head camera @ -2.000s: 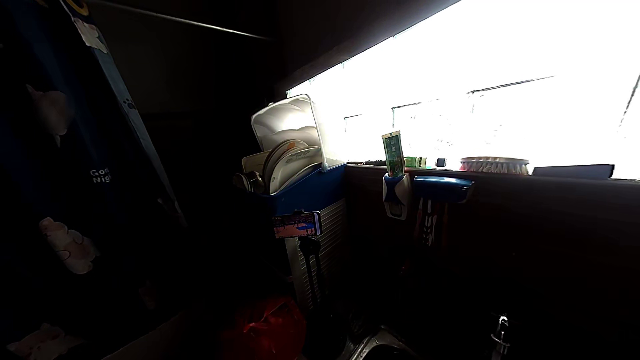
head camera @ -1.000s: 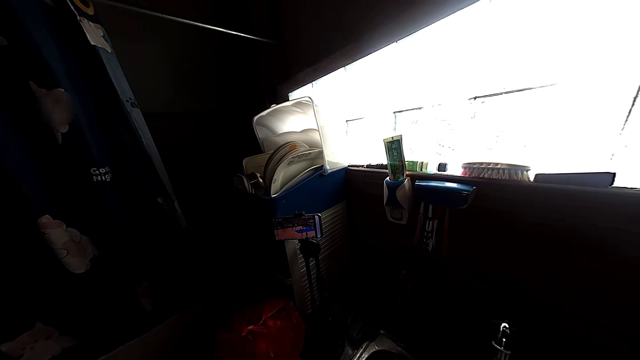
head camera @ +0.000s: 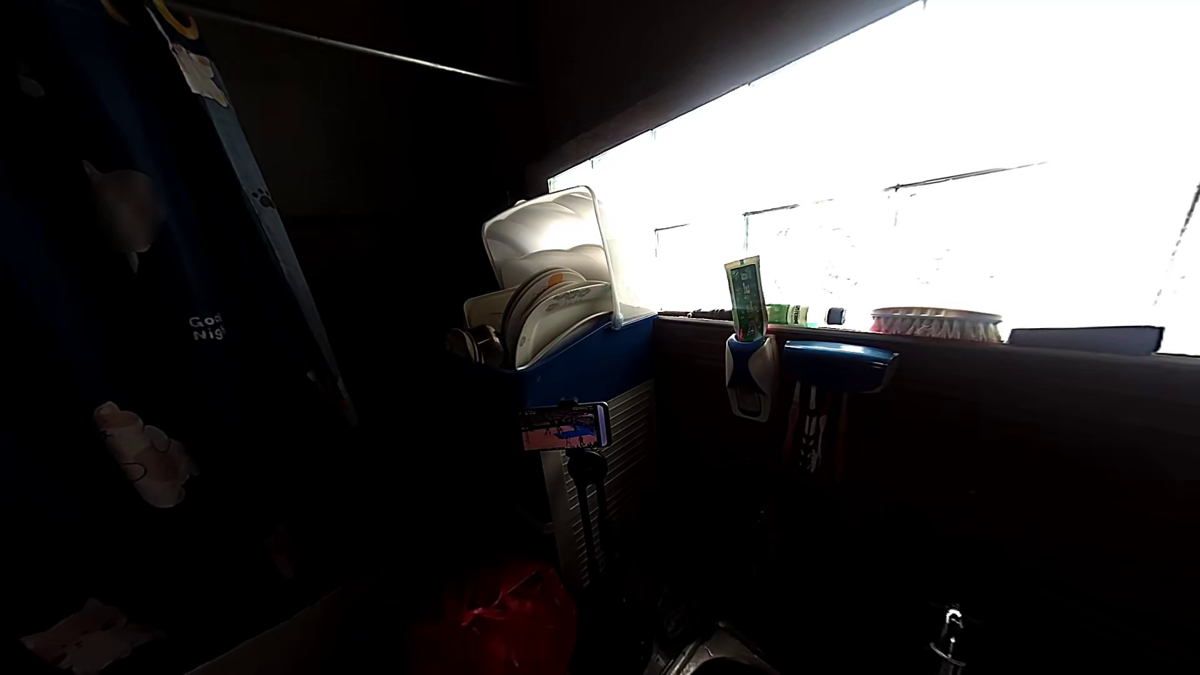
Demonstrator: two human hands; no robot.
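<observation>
Neither my left hand nor my right hand can be seen in the head view; much of its lower half is nearly black. At the centre a phone point(head camera: 564, 427) sits sideways on a dark stand point(head camera: 588, 469), its screen lit with a picture. Behind it, plates point(head camera: 562, 314) lean upright in a blue-topped rack point(head camera: 591, 359), beside a whitish translucent lid or bin point(head camera: 548, 239). A toothpaste tube point(head camera: 746, 298) stands upside down in a wall-mounted dispenser point(head camera: 751, 377). To its right is a blue toothbrush holder point(head camera: 839, 364) with brushes hanging below.
A scrub brush point(head camera: 937, 323) and a flat dark object point(head camera: 1086, 339) lie on the ledge under a glaring window. Dark blue patterned fabric point(head camera: 141, 309) hangs at the left. Low down are a red plastic bag point(head camera: 516, 614) and a shiny metal piece point(head camera: 951, 637).
</observation>
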